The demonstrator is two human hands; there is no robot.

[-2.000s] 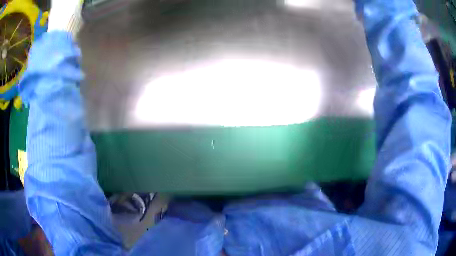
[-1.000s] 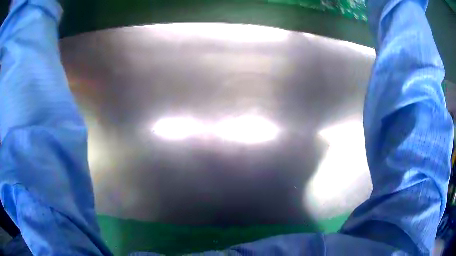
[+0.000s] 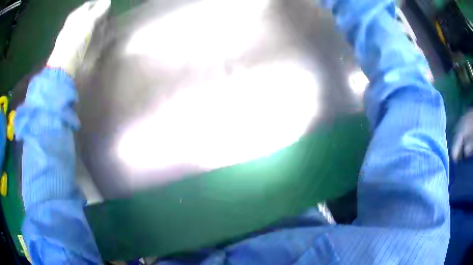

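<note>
A wide grey metal sheet (image 3: 218, 103) with strong white glare lies in front of me over the green bench surface (image 3: 233, 196). My left hand (image 3: 75, 39), in a white glove, is at the sheet's far left edge with its fingers pointing up and away. It is blurred, and I cannot tell whether it holds anything. My right arm, in a blue sleeve, reaches forward past the sheet's right side. My right hand is beyond the top edge of the picture.
Yellow and blue parts (image 3: 10, 124) show at the far left edge. Dark equipment with a yellow detail (image 3: 441, 32) is at the upper right. Another person's hand (image 3: 463, 137) shows at the right edge, above dark blue clothing.
The view has shifted and tilted. My left gloved hand has come into view at the upper left. More of the near green bench edge shows, and the sheet's glare has spread.
</note>
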